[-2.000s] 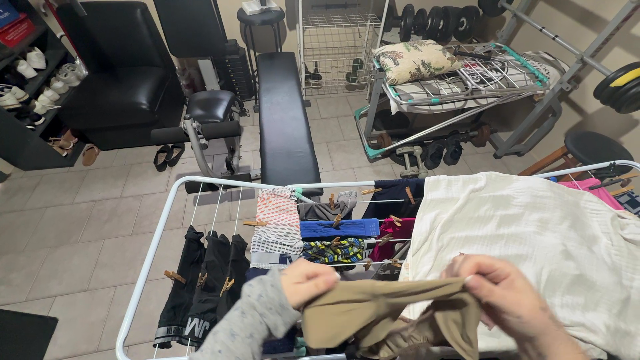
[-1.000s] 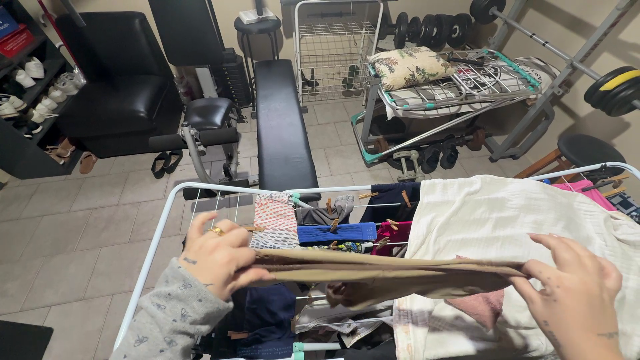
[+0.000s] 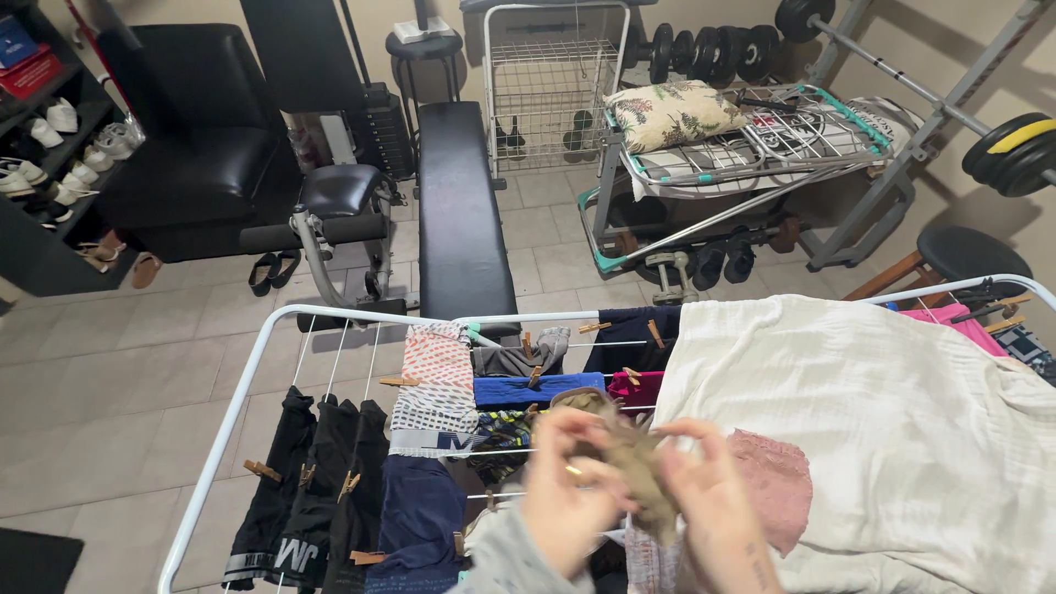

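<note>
My left hand [image 3: 577,487] and my right hand [image 3: 701,487] hold a bunched olive-brown cloth garment [image 3: 639,474] between them, above a white drying rack [image 3: 223,437]. Both hands are blurred. Left of them hang black garments [image 3: 318,487], a navy garment [image 3: 421,511] and a patterned garment [image 3: 433,379], with wooden clothespins [image 3: 262,471] on some of them. Behind the hands are a blue cloth [image 3: 536,389] and a magenta one [image 3: 635,386]. A large white cloth [image 3: 874,412] drapes over the rack's right side, with a pink lace piece [image 3: 771,487] on it beside my right hand.
Beyond the rack stand a black weight bench [image 3: 464,206], a black armchair [image 3: 198,124], a shoe shelf [image 3: 49,231] and a wire basket rack [image 3: 553,99]. At the right are a folded rack with a cushion [image 3: 672,114] on it, a barbell [image 3: 899,74] and a stool [image 3: 973,256].
The olive-brown garment was stretched wide between my hands one second ago and is now bunched. My hands have come close together.
</note>
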